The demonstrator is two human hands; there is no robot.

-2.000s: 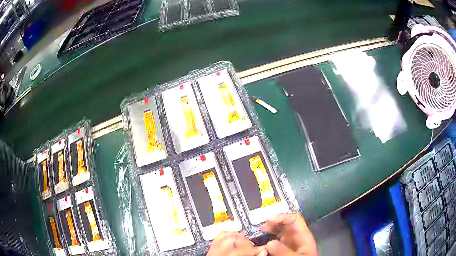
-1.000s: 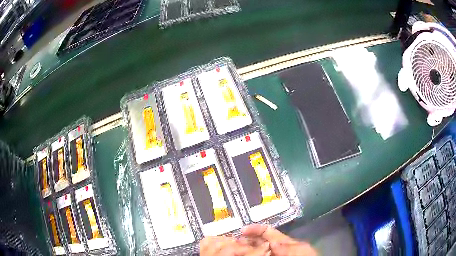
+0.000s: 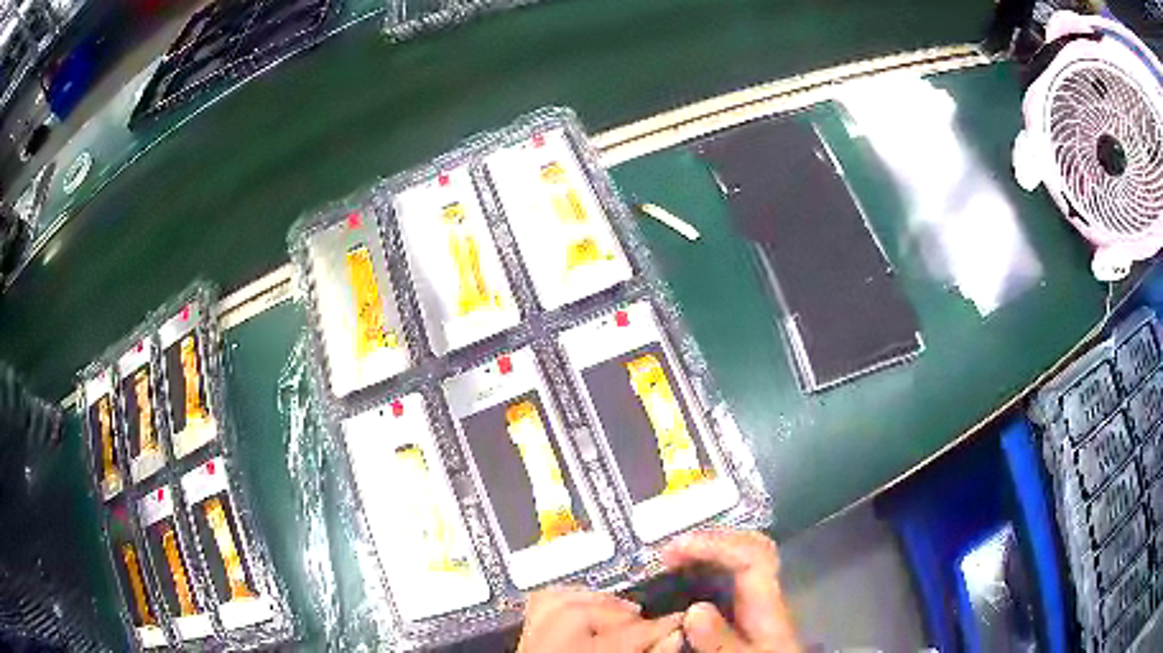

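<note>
My left hand (image 3: 577, 623) and my right hand (image 3: 750, 589) are bare, close together at the bottom edge, partly cut off. Their fingertips hold a small black sheet (image 3: 689, 588) between them, below the middle clear blister tray (image 3: 475, 477). That tray holds display modules in two rows of three, white or silver backs up, with orange flex cables. The front middle module (image 3: 478, 393) and front right module (image 3: 599, 334) have black sheets under their flex cables. The front left module (image 3: 379, 440) and the back row show no black sheet.
A second tray (image 3: 240, 472) of modules lies left, with crumpled clear film (image 3: 306, 472) between. The dark sticker sheet (image 3: 829, 274), a tan strip (image 3: 670, 221), shiny film (image 3: 957, 211) and pink fan (image 3: 1099, 153) are right. A pale rail (image 3: 791, 93) runs behind.
The bench things sit higher in the picture as the view shifts. My hands have opened apart somewhat, and the black sheet now shows clearly between them. The modules stay in their pockets.
</note>
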